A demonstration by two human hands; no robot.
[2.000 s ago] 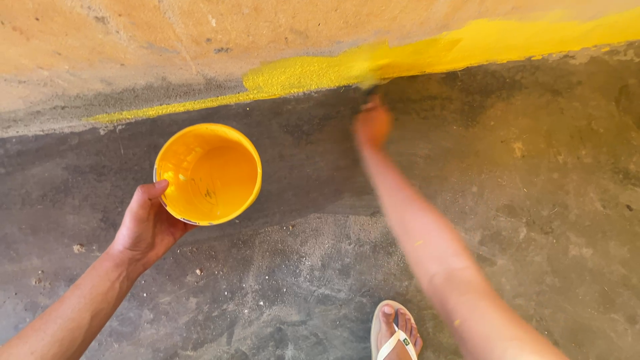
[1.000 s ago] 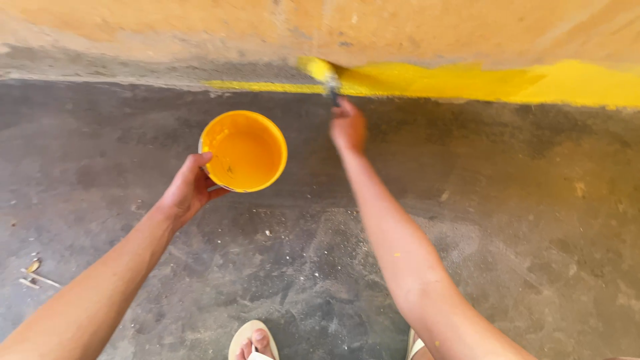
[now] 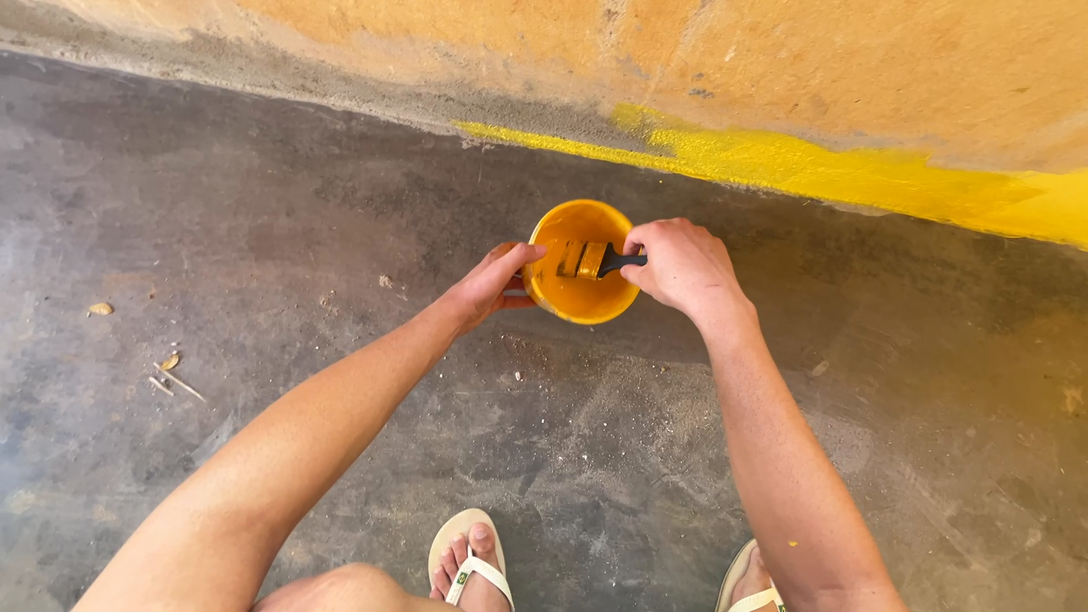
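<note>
My left hand (image 3: 493,285) grips the left side of a round yellow paint bucket (image 3: 586,308), thumb over its rim. Yellow-orange paint coats the inside of the bucket. A flat paintbrush (image 3: 592,260) with a black handle and a paint-smeared ferrule is inside the bucket's mouth, bristles toward the left. My right hand (image 3: 684,263) pinches the brush handle at the bucket's right edge. Beyond the bucket, a band of fresh yellow paint (image 3: 790,166) runs along the foot of the wall, narrowing to a thin strip at its left end.
The orange-tan wall (image 3: 476,42) with a bare grey lower edge crosses the top. Below it lies a dark concrete floor (image 3: 297,221) with grit, a dry leaf (image 3: 101,308) and small sticks (image 3: 180,382) at left. My feet in cream flip-flops (image 3: 472,561) stand at the bottom.
My right hand has moved with the brush from the wall's lower edge into the bucket, which my left hand still holds. The yellow band reached the brush at the wall in the earlier frames.
</note>
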